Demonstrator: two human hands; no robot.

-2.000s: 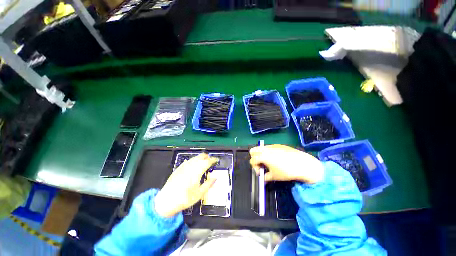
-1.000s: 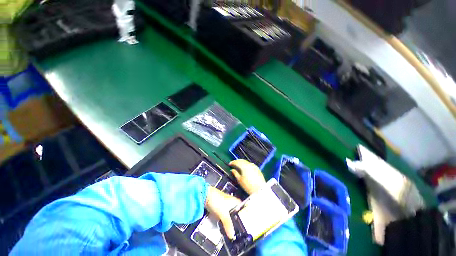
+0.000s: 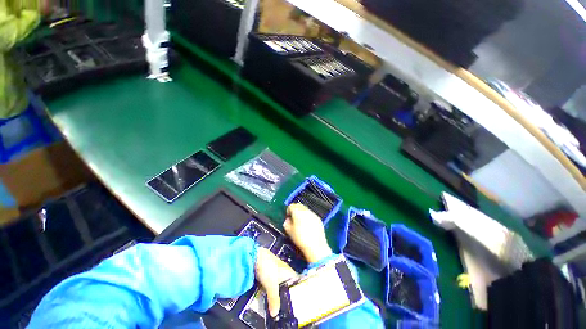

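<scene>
My left hand holds a part-built phone by its dark camera end, white and yellow-edged side up, tilted above the black phone tray. My right hand is beyond it, fingers curled at the near edge of the left blue bin of long black strips. Whether it holds anything is too unclear to tell. Other part-built phones lie in the tray, partly hidden by my hands and sleeve.
More blue bins stand at the right. A clear plastic bag and two loose phones lie beyond the tray. Black stacked trays stand at the back. A pale board is at the right. A person's yellow sleeve shows upper left.
Since the first frame, my left hand has taken hold of a phone and lifted it; my right hand has moved to the left bin. My view has turned left. Over the last second, little has changed.
</scene>
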